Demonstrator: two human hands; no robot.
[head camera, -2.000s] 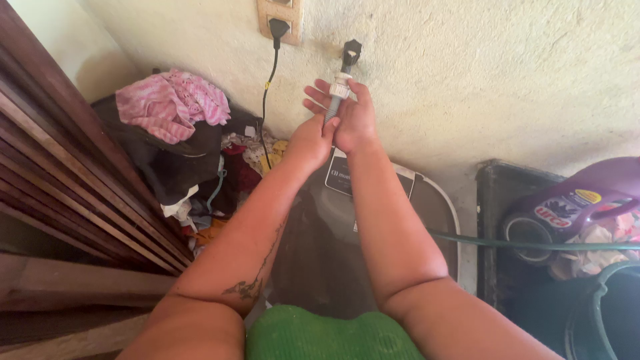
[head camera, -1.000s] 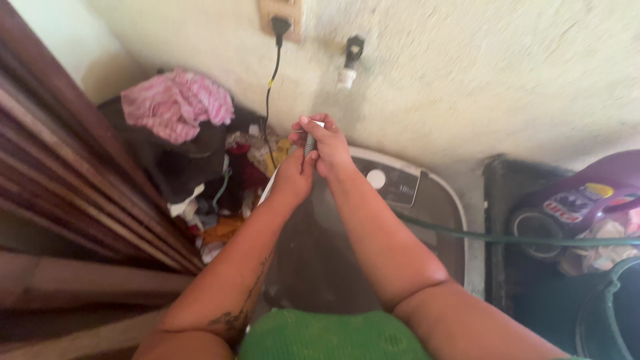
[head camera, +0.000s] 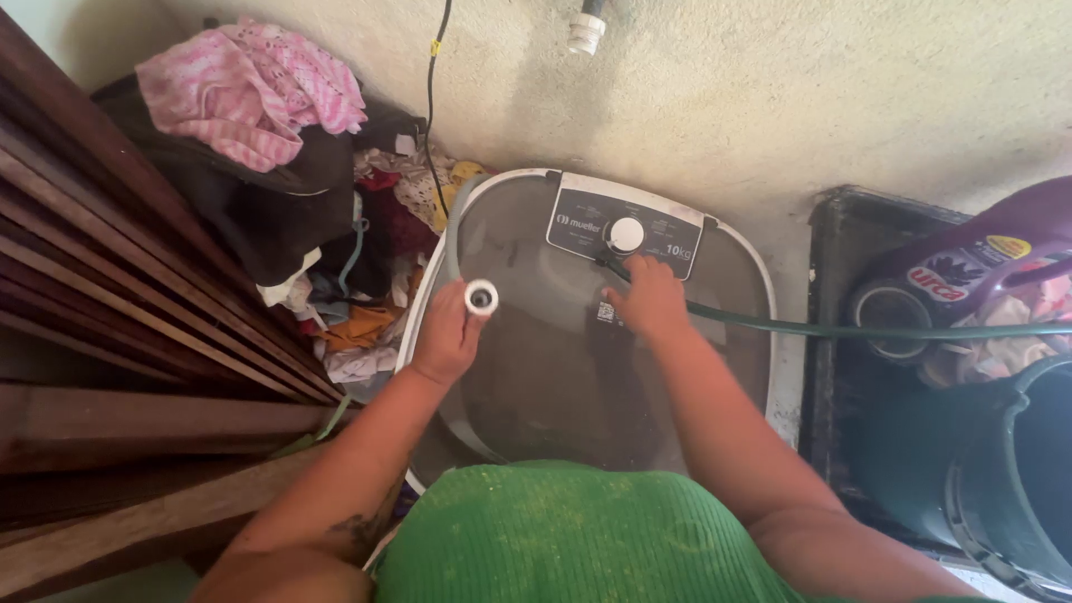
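My left hand (head camera: 448, 335) grips a grey hose (head camera: 454, 234) near its white threaded end fitting (head camera: 481, 297), over the left side of the washing machine's dark lid (head camera: 544, 368). My right hand (head camera: 653, 293) is at the end of a green hose (head camera: 770, 323), just below the white dial (head camera: 626, 234) on the control panel (head camera: 578, 219); its fingertips look closed on that hose end. High on the wall, a tap's white fitting (head camera: 586, 33) points down with nothing on it.
Pink cloth (head camera: 251, 92) and piled clothes (head camera: 360, 327) lie left of the machine, beside dark wooden slats (head camera: 126, 243). At right are a black tray (head camera: 825, 276), a purple detergent bottle (head camera: 963, 251) and a green bucket (head camera: 913, 444). A black cable (head camera: 430, 100) hangs by the wall.
Both hands were at the wall fitting with the grey hose, then came down away from it. Now they are apart, the left with the grey hose, the right at the green hose's end.
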